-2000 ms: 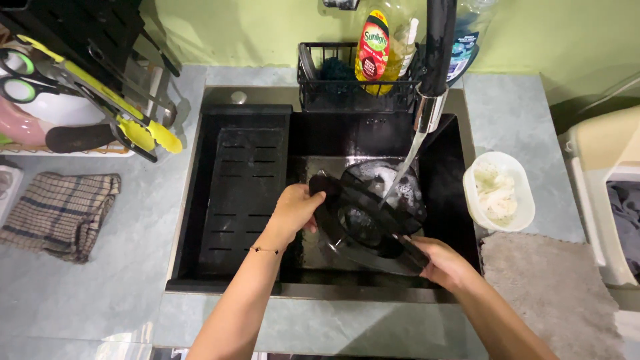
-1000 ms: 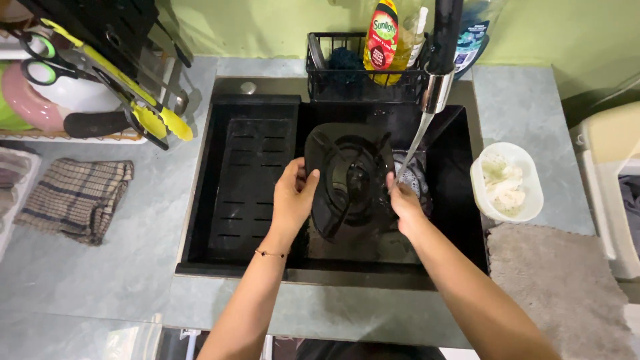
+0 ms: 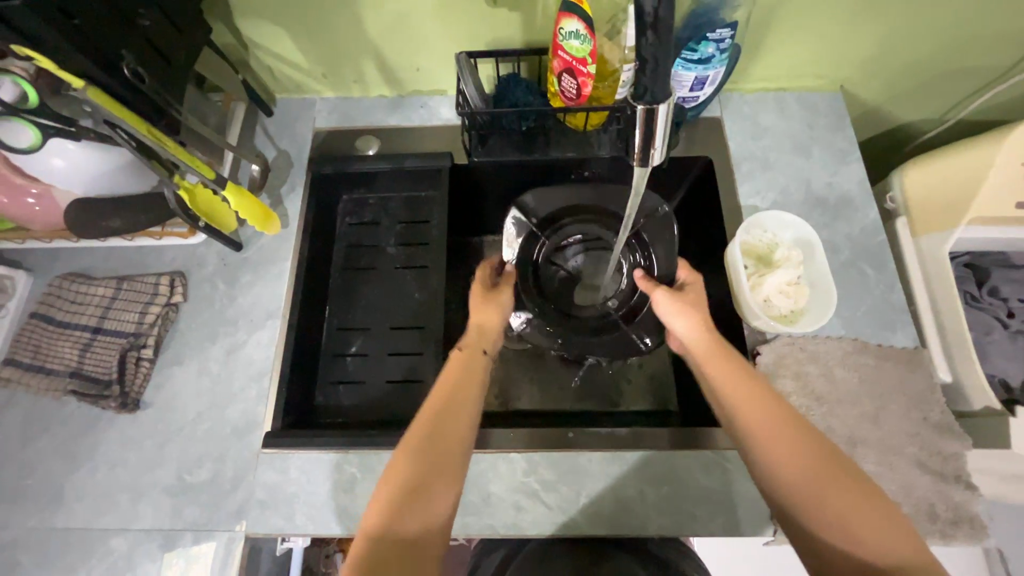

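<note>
Both hands hold a black, rounded-square ring-shaped part (image 3: 592, 340), perhaps a stove drip pan, over the black sink basin (image 3: 584, 392). My left hand (image 3: 492, 300) grips its left edge, the fingers partly hidden behind it. My right hand (image 3: 680, 304) holds the right edge, thumb on the upper face. Water from the faucet (image 3: 652, 120) runs onto the part, which is wet and shiny. Below it, the basin floor looks wet; what lies behind the part is mostly hidden.
A slotted black drainer tray (image 3: 380, 296) covers the sink's left side. Behind stands a wire caddy (image 3: 544, 120) with a dish soap bottle (image 3: 572, 64). A white plastic tub (image 3: 820, 296) and grey cloth (image 3: 864, 424) lie right; a checked cloth (image 3: 96, 332) and yellow-tipped tongs (image 3: 160, 132) are left.
The black part has moved under the running water, from left of the stream one second ago. My right hand has shifted right with it. Both hands still hold it.
</note>
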